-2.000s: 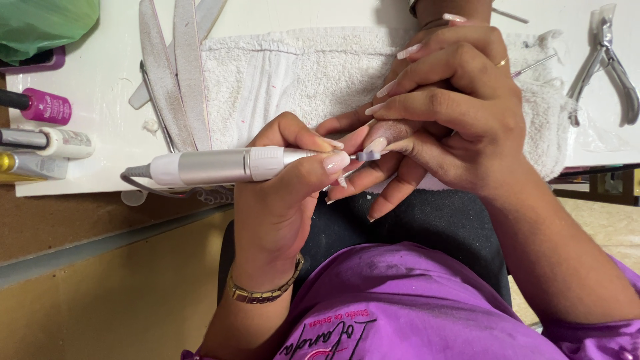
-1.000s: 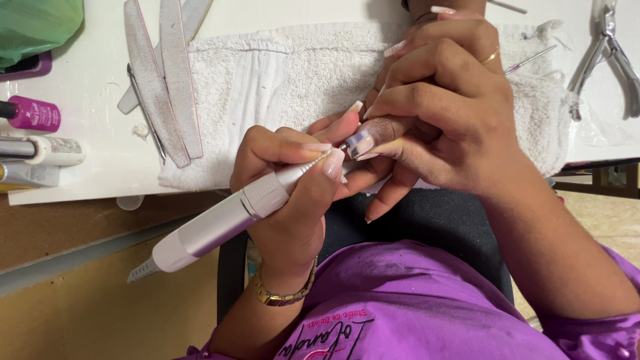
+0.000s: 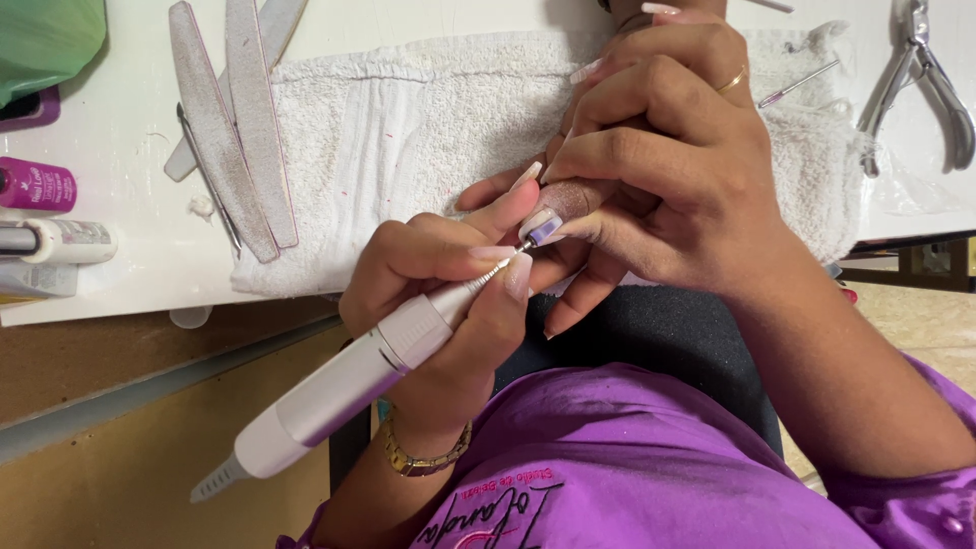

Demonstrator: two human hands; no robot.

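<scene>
My left hand (image 3: 450,297) holds a white and silver electric nail drill (image 3: 343,389) like a pen, its body slanting down to the lower left. The drill's purple bit (image 3: 544,229) is at a fingernail of another person's hand (image 3: 572,200). My right hand (image 3: 679,152) is closed around that hand, thumb and fingers gripping the finger beside the bit. Other fingers of the person's hand spread below and behind mine. Both hands are over the near edge of a white towel (image 3: 457,114).
Several nail files (image 3: 221,130) and a metal tool (image 3: 210,183) lie left of the towel. Farther left are a magenta polish bottle (image 3: 42,185), a white bottle (image 3: 76,242) and a green bag (image 3: 46,46). Cuticle nippers (image 3: 919,46) and a thin tool (image 3: 799,84) lie right.
The drill has swung from nearly level to a steep slant, its rear end now low on the left. My right hand still holds the other person's finger.
</scene>
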